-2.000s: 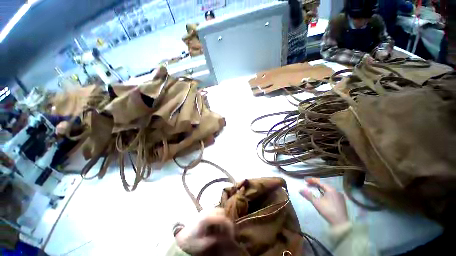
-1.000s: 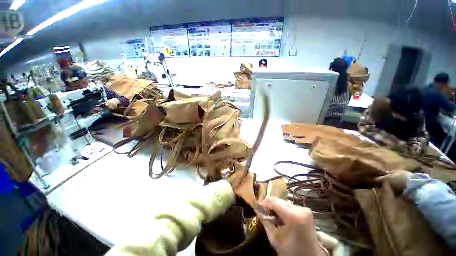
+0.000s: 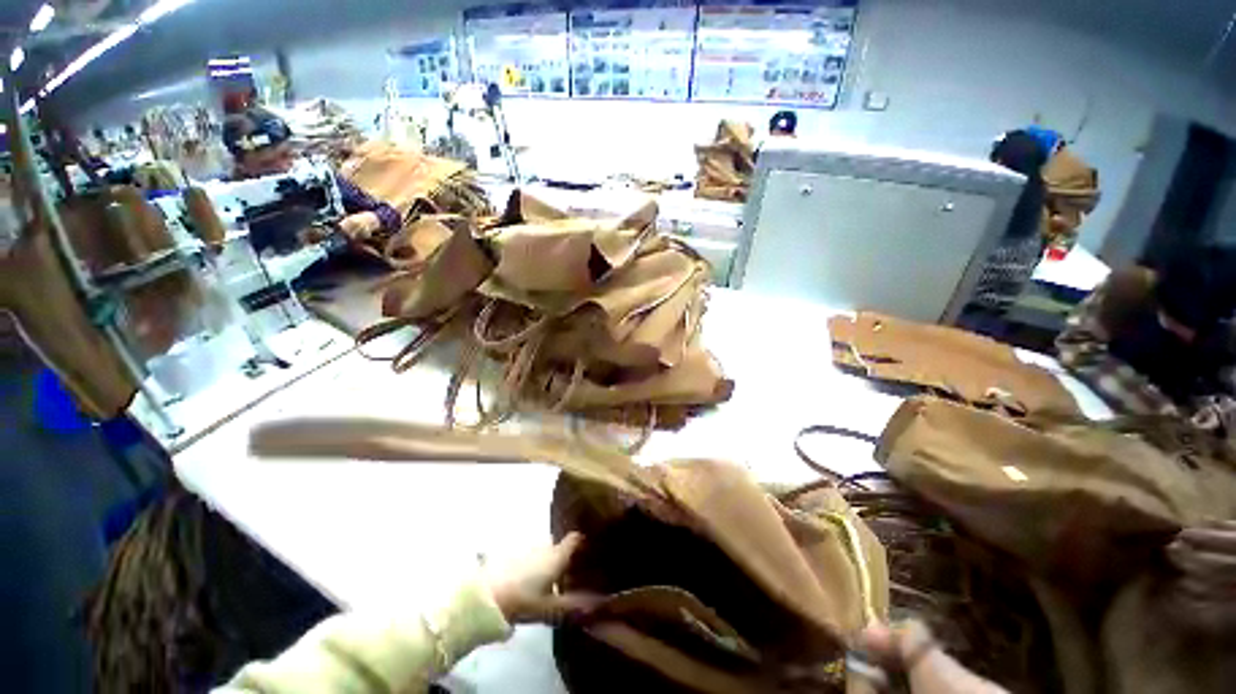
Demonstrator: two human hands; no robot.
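Note:
A brown handbag (image 3: 759,522) lies at the near table edge, its dark mouth open towards me. A pale zip line runs down its right side. A strap (image 3: 407,441), blurred, stretches out to the left. My left hand (image 3: 536,583) holds the left rim of the mouth, fingers partly hidden inside. My right hand (image 3: 915,658), blurred and cut off by the bottom edge, pinches the lower right edge by the zip. A small silvery piece shows at its fingertips; I cannot tell whether it is snips or a zip part.
A heap of brown bags (image 3: 596,305) lies behind to the left. Another heap (image 3: 1044,468) with tangled straps is close on the right, with another person's hand (image 3: 1204,556) at it. Flat brown panels (image 3: 949,359) lie at the far side. A strap bundle (image 3: 156,597) hangs lower left.
The bag has turned and opened wider towards me. The raised strap has swung down to the left. My left hand has come into view at the rim; my right hand has moved right and down.

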